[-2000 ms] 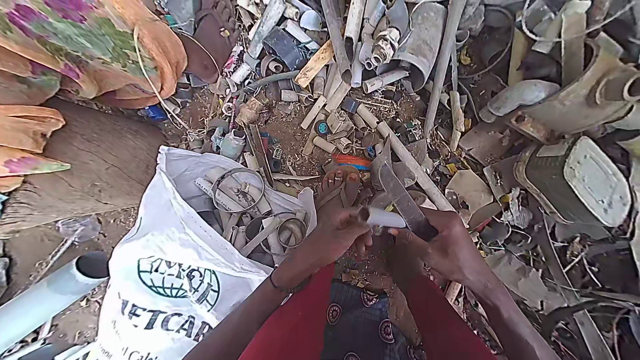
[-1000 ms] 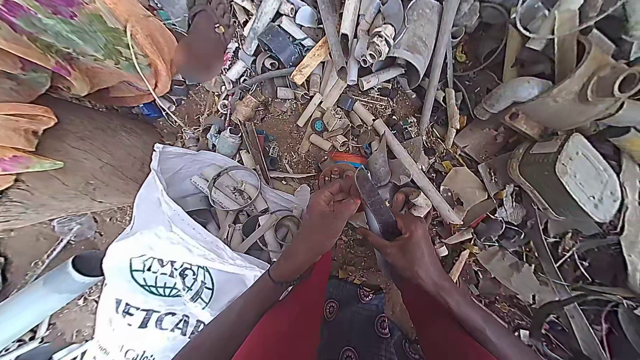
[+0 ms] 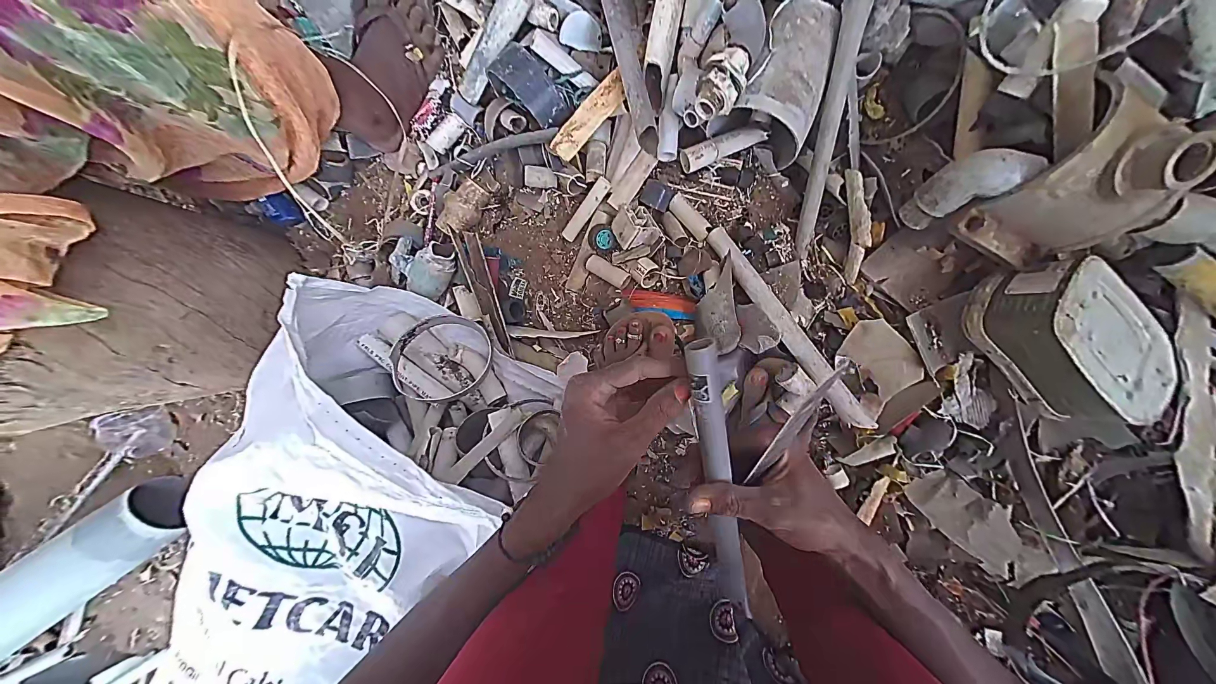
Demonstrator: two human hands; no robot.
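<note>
A slim grey plastic pipe (image 3: 714,446) stands nearly upright in front of me, its open top end toward the feet. My left hand (image 3: 613,427) is beside the pipe's top, thumb and fingertips close together; whether they pinch something small I cannot tell. My right hand (image 3: 774,499) has its thumb across the pipe's lower part and also holds a thin flat blade-like piece (image 3: 798,427), which slants up to the right. A white woven sack (image 3: 285,456) with printing stands open at the left, holding cut pipe pieces and plastic rings (image 3: 442,359).
Pipe offcuts and fittings (image 3: 722,81) litter the ground ahead. A long thin pipe (image 3: 774,304) lies to the right, near a dented metal can (image 3: 1073,351). At the left are a log (image 3: 142,294), patterned cloth (image 3: 190,85) and a wide pale pipe (image 3: 90,551). Part of another person shows at the top left.
The flat blade-like piece, upright between my hands a second ago, now slants to the right in my right hand. The grey pipe now shows at length between my hands.
</note>
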